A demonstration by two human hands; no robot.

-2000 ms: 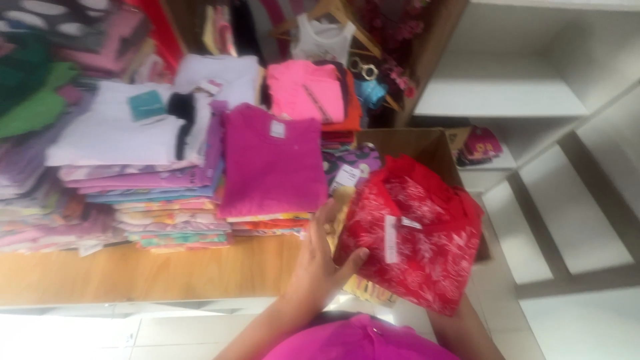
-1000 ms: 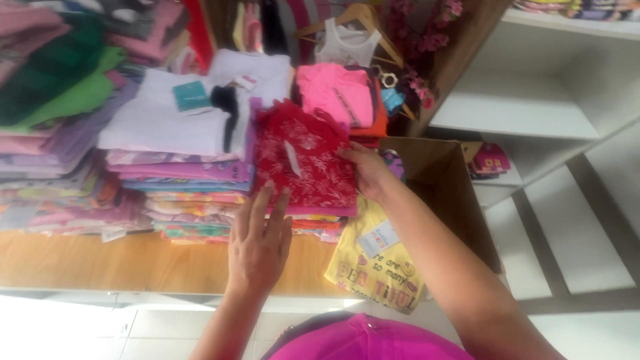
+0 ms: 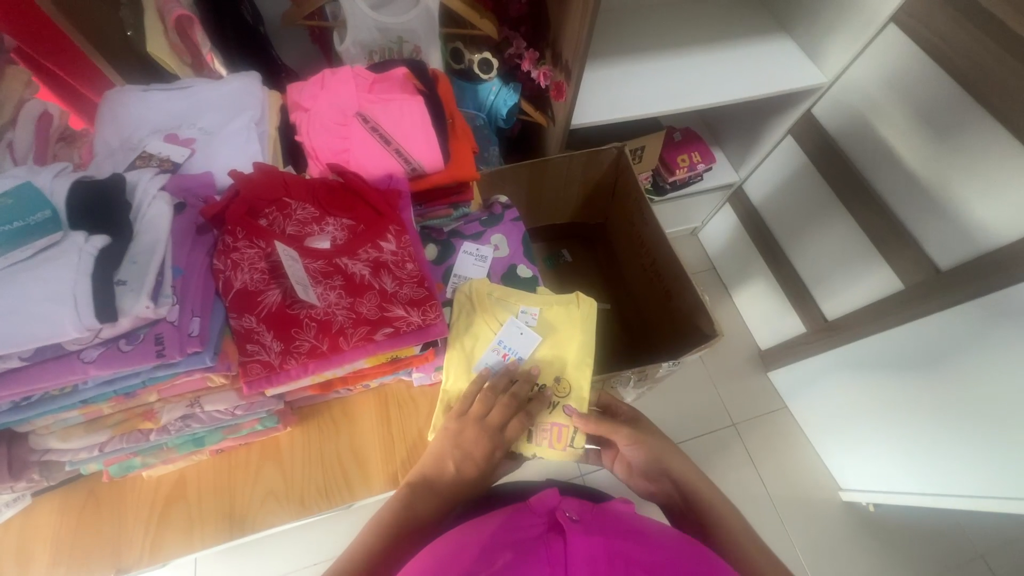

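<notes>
A folded yellow T-shirt [image 3: 520, 320] with printed lettering and a paper tag lies between my hands, near the bench's right end. My left hand [image 3: 496, 412] rests flat on its front, fingers spread. My right hand [image 3: 620, 440] grips its lower right edge, thumb on top and fingers partly hidden beneath. Left of it, a folded red floral top [image 3: 328, 280] with a white tag tops a stack of folded clothes. A purple patterned garment [image 3: 488, 232] with a tag lies just behind the yellow shirt.
An open cardboard box [image 3: 672, 280] stands right of the clothes. More stacks, topped by a white garment [image 3: 48, 288] and a pink top [image 3: 360, 120], fill the wooden bench [image 3: 344, 448]. White shelving [image 3: 688, 72] stands behind the box; white panels with wood-look edges [image 3: 920, 392] are at right.
The red floral top, held in my hands two seconds ago, now lies released on the stack. Both hands have moved to the yellow shirt, which lay right of that stack one second ago.
</notes>
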